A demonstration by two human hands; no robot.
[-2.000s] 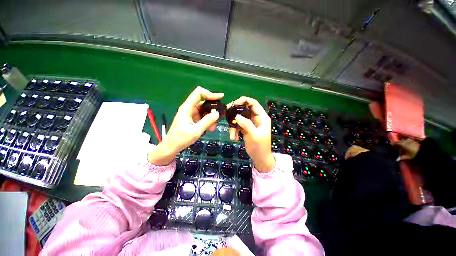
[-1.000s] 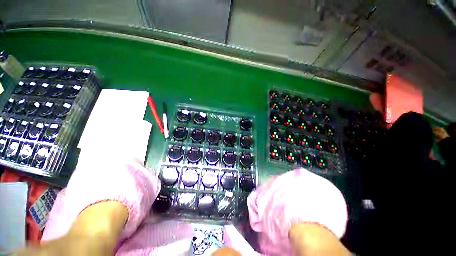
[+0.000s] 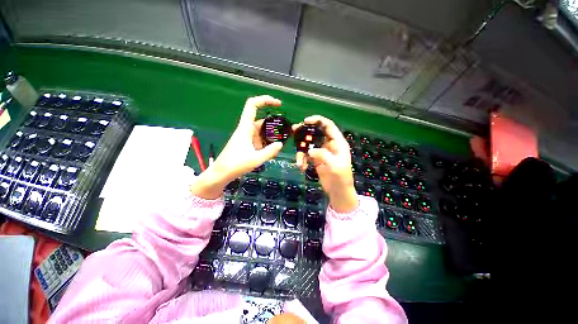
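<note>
My left hand point(image 3: 244, 142) grips a round smartwatch unit point(image 3: 276, 129) whose dark face shows small coloured lines, pink and green. My right hand point(image 3: 333, 158) grips a second smartwatch unit point(image 3: 310, 138) whose face shows orange-red blocks. The two units are side by side above the far edge of the front blister tray. The front blister tray point(image 3: 293, 268) lies flat below my hands and holds rows of dark discs. My forearms and hands hide parts of it.
Stacked blister trays point(image 3: 79, 212) stand at left, with a small bottle point(image 3: 22, 88) behind. White paper sheets point(image 3: 149, 164), a red pen point(image 3: 199, 154) and a calculator point(image 3: 59, 268) lie left. A tray of lit watches point(image 3: 428, 228), a red-orange box point(image 3: 512, 147) and a dark-clothed person point(image 3: 532, 247) are at right.
One second ago both hands were low at the picture's bottom edge, cut off. Now they are raised together, each around a unit with a lit face. The person at right has shifted.
</note>
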